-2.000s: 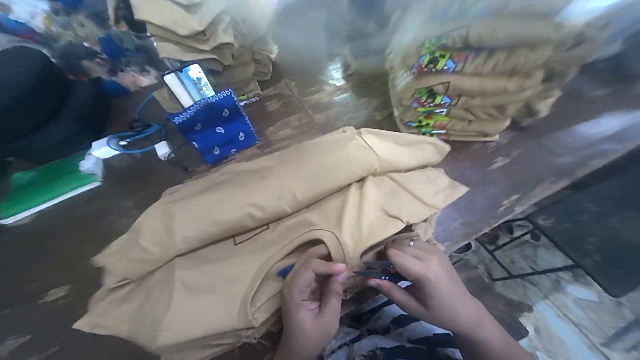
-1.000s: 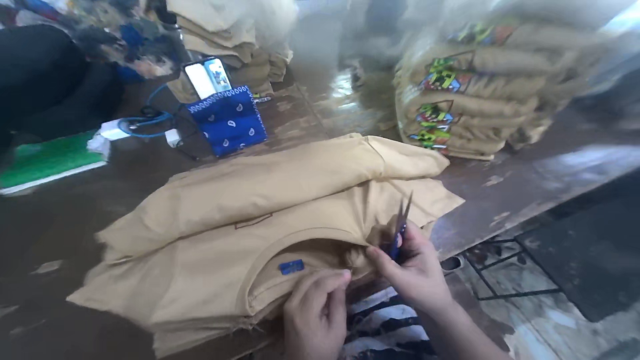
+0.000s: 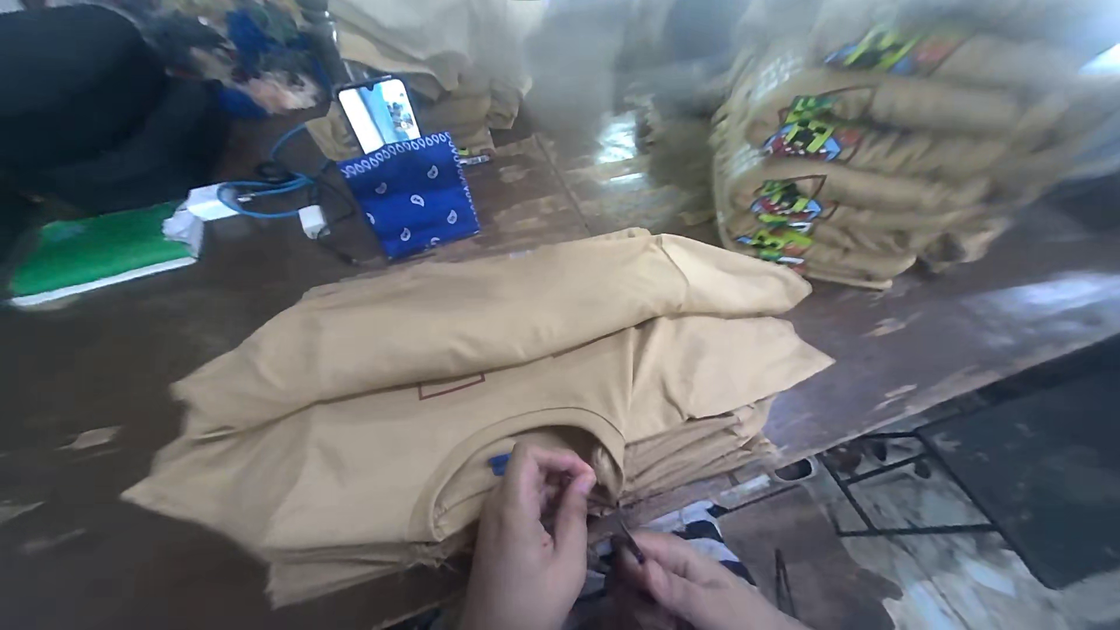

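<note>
A tan T-shirt (image 3: 350, 455) lies folded over on a stack of similar shirts, its neck opening facing me, with a small blue neck label (image 3: 500, 464) inside the collar. My left hand (image 3: 538, 516) is at the neck opening with thumb and index finger pinched together; whether fabric or a thread is between them I cannot tell. Just right of it and lower, past the table's near edge, my right hand (image 3: 678, 573) is closed around a small pair of thread snips (image 3: 628, 544), blades pointing up toward the collar. The handles are mostly hidden by the fingers.
A phone (image 3: 379, 114) leans behind a blue paisley cloth (image 3: 416, 197). Left of them are a white charger with cables (image 3: 214, 201) and a green-topped pad (image 3: 101, 249). Printed tan shirts (image 3: 910, 114) are stacked at the back right. A black-framed stand (image 3: 919, 529) is beyond the table's edge.
My right hand has moved down from beside the collar, bringing the snips below the shirt's neck edge. My left hand has moved up over the neck opening, partly covering the label.
</note>
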